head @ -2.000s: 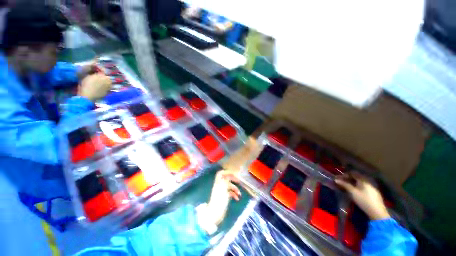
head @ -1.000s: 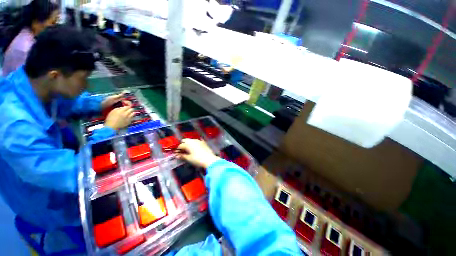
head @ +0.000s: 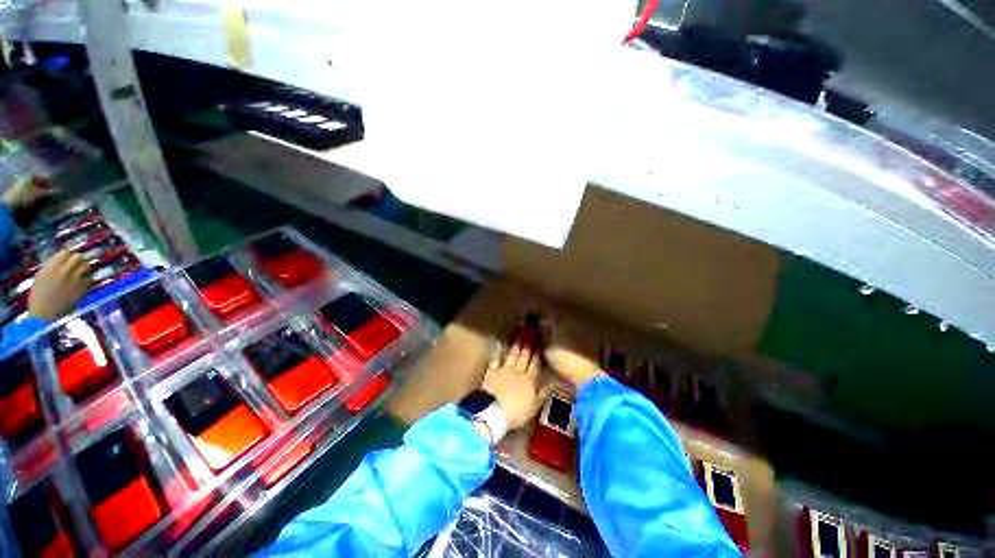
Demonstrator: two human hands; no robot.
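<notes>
My left hand (head: 511, 390), with a dark watch at the wrist, lies over the left end of the housing tray (head: 513, 449). Its fingertips touch a red device housing (head: 528, 334) in the back row; whether they grip it is unclear. My right hand (head: 570, 365) is close beside it, its fingers largely hidden. A housing with a white-edged display opening (head: 558, 412) sits in front of the hands, and another (head: 722, 488) shows right of my right sleeve. The clear panel tray (head: 507, 534) is cut off at the bottom edge.
A large clear tray (head: 316, 398) of black-and-red units is at the left. Brown cardboard (head: 676, 278) stands behind the housings. More white-framed housings (head: 827, 536) are at the lower right. A white overhead shelf (head: 698, 153) crosses above. A neighbor's hand (head: 60, 286) is at far left.
The view has swung right. One hand was over the left-hand unit tray a second ago; now both hands are together at the housing tray. Its nearer housings now show white frames.
</notes>
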